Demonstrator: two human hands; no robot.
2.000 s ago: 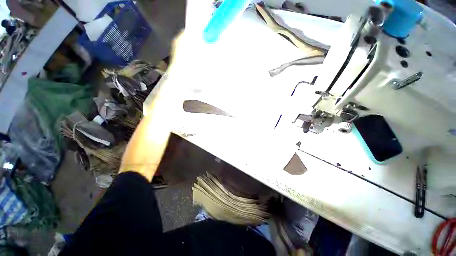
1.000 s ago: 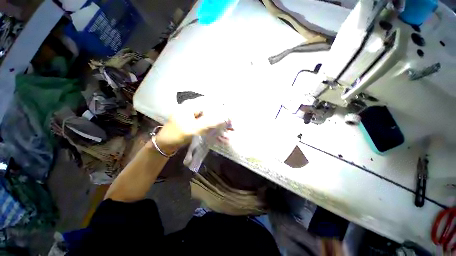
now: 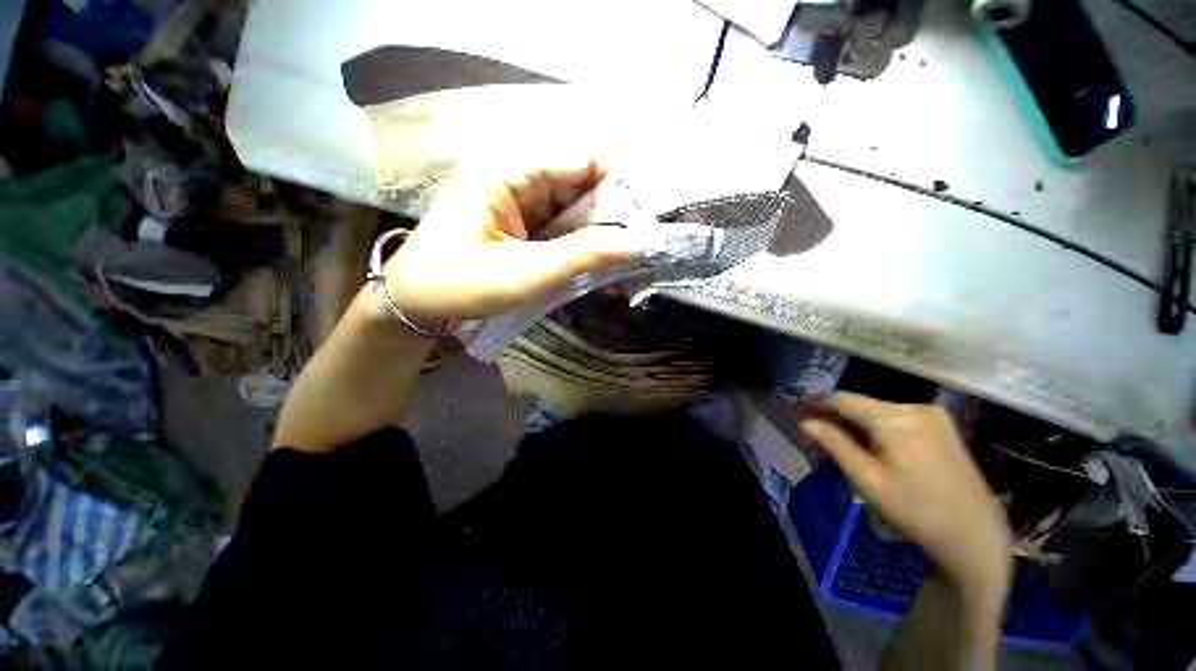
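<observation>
My left hand (image 3: 505, 249) is over the table's front edge, with a thin grey-white textile strip (image 3: 689, 253) pinched between thumb and fingers. The strip's lower end hangs below the hand. A curved upper piece (image 3: 439, 75), dark at its left end and pale beyond, lies on the table behind the hand. A small dark brown patch (image 3: 803, 220) lies partly behind the strip. My right hand (image 3: 912, 479) is below the table edge, thumb and fingertips by a brown-grey piece (image 3: 783, 439); whether it grips it is unclear.
The sewing machine's presser foot area (image 3: 859, 37) is at the top edge. A phone (image 3: 1065, 81) and black snips (image 3: 1176, 269) lie at right. Layered cut pieces (image 3: 603, 371) sit below the table edge. A blue basket (image 3: 866, 570) is at lower right, piles at left.
The view has shifted down and closer. My left hand now holds the strip up beside the small brown patch. My right hand has come into fuller view below the table edge.
</observation>
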